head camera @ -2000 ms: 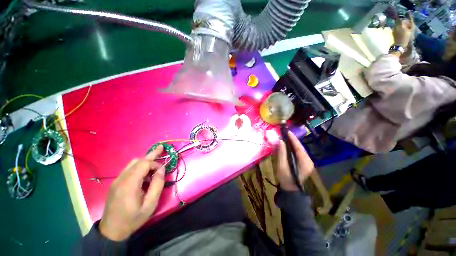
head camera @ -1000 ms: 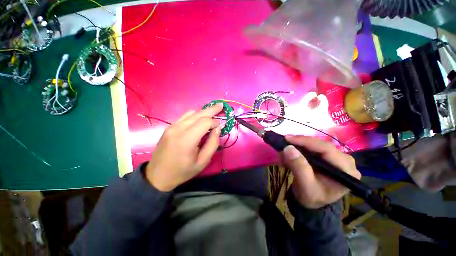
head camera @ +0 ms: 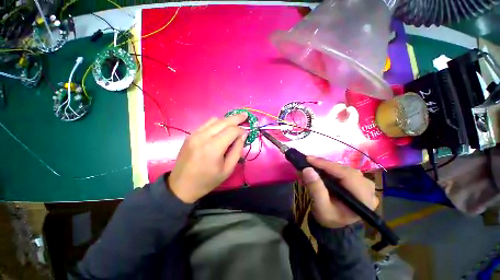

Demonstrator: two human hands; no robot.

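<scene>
My left hand (head camera: 205,156) holds a green ring circuit board (head camera: 253,134) between thumb and fingers, over the pink sheet. The fingers hide its left part. My right hand (head camera: 342,191) holds a black soldering iron (head camera: 323,178) like a pen. Its metal tip points up and left and reaches the board's right edge; whether it touches cannot be told. A stator ring (head camera: 309,116) lies flat just right of the board. Yellow, white and dark lead wires run between the two. A thin dark wire runs right from the stator.
The clear fume hood (head camera: 340,46) hangs at the upper right. The tip cleaner tin (head camera: 403,115) stands right, beside the black soldering station (head camera: 447,101). Wired board assemblies (head camera: 114,68) lie on the green mat (head camera: 60,147) at left. Another person's sleeve (head camera: 471,183) shows at the right edge.
My right hand has brought the iron from beside the tin to the board. The view has shifted towards the left of the bench. Over the last second little has moved.
</scene>
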